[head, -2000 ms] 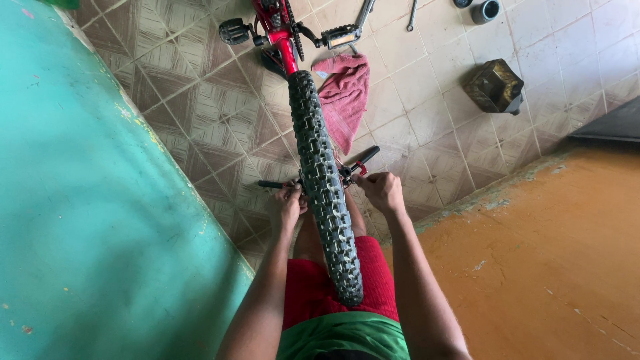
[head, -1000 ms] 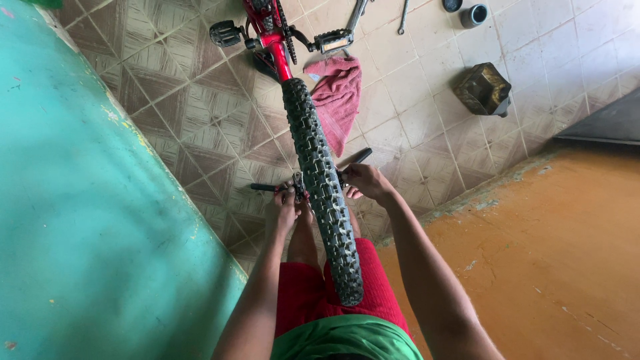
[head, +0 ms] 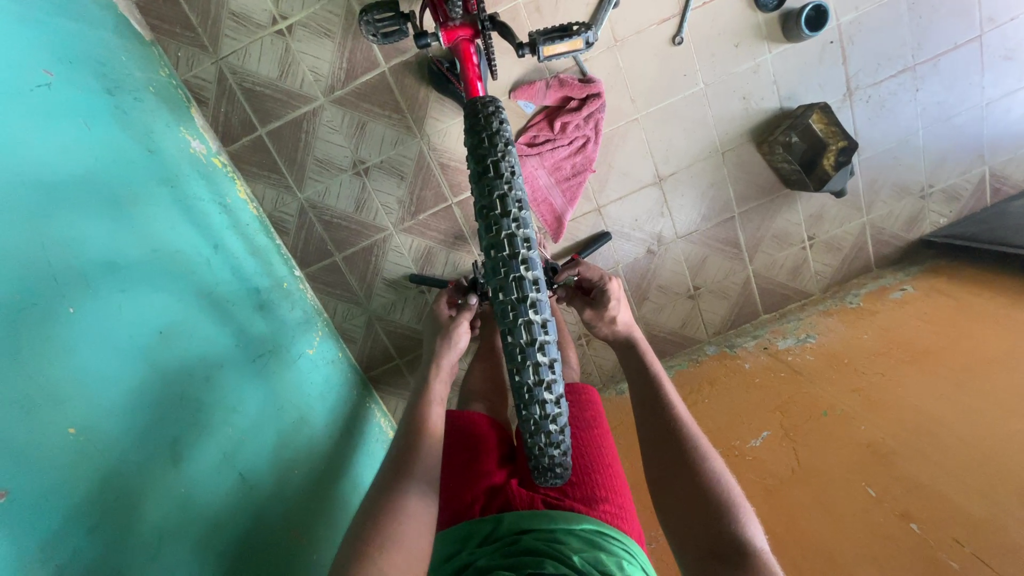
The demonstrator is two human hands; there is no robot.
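Observation:
A knobby black bicycle tire (head: 516,264) runs down the middle, below the red bicycle frame (head: 466,56) with its pedals. To the left of the wheel, my left hand (head: 456,316) has fingers bent at dark hub or axle parts, near a black rod-like grip (head: 429,281). At the opposite side, my right hand (head: 596,300) pinches a small metallic part beside the wheel's center, just under another black grip (head: 594,245). The tire and fingers hide much of what each hand touches. A pink cloth (head: 564,152) lies on the floor right of the tire.
A teal wall (head: 144,280) stands at the left, an orange wall (head: 864,400) at the lower right. On the tiled floor are a cut dark container (head: 810,150), a small round cup (head: 806,22) and a wrench (head: 682,24). A crank pedal (head: 562,42) sticks out above the cloth.
My right hand has shifted a little about the small part beside the wheel. My left hand stays at the wheel's left side.

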